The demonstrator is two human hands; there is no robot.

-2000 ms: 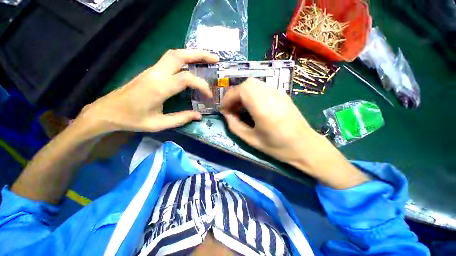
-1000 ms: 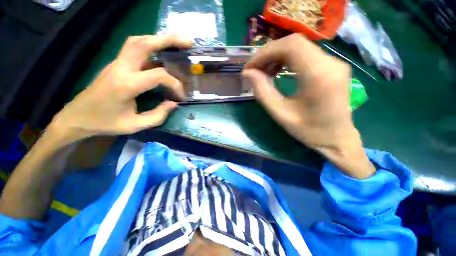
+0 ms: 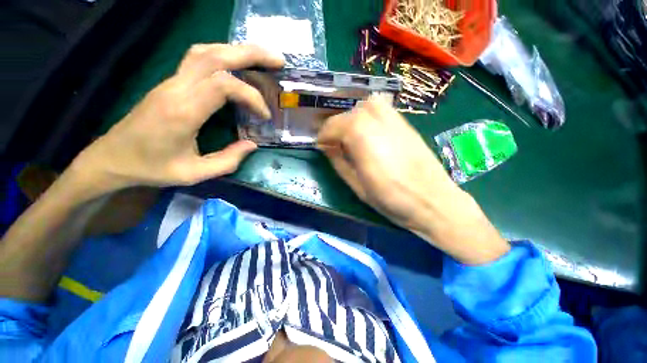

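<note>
A flat silver-grey phone middle frame (image 3: 301, 122) with an orange-yellow patch lies crosswise in front of me near the mat's front edge. My left hand (image 3: 191, 117) grips its left end, with fingers on the far edge and thumb at the near edge. My right hand (image 3: 383, 159) is over the frame's right part, its fingertips bunched at the near edge. The fingers hide that part of the frame, and I cannot tell whether they hold a small part.
Behind the frame is a white-label bag (image 3: 279, 35). Beyond its right end are loose gold-and-dark strips (image 3: 418, 86), a red bin (image 3: 472, 32) of pale strips and a slim metal rod (image 3: 493, 97). A green-label bag (image 3: 482, 149) and a crumpled clear bag (image 3: 528, 71) are at right.
My right hand has moved from the frame's right end back over its near right part, uncovering the green-label bag and loose strips. My left hand keeps its grip.
</note>
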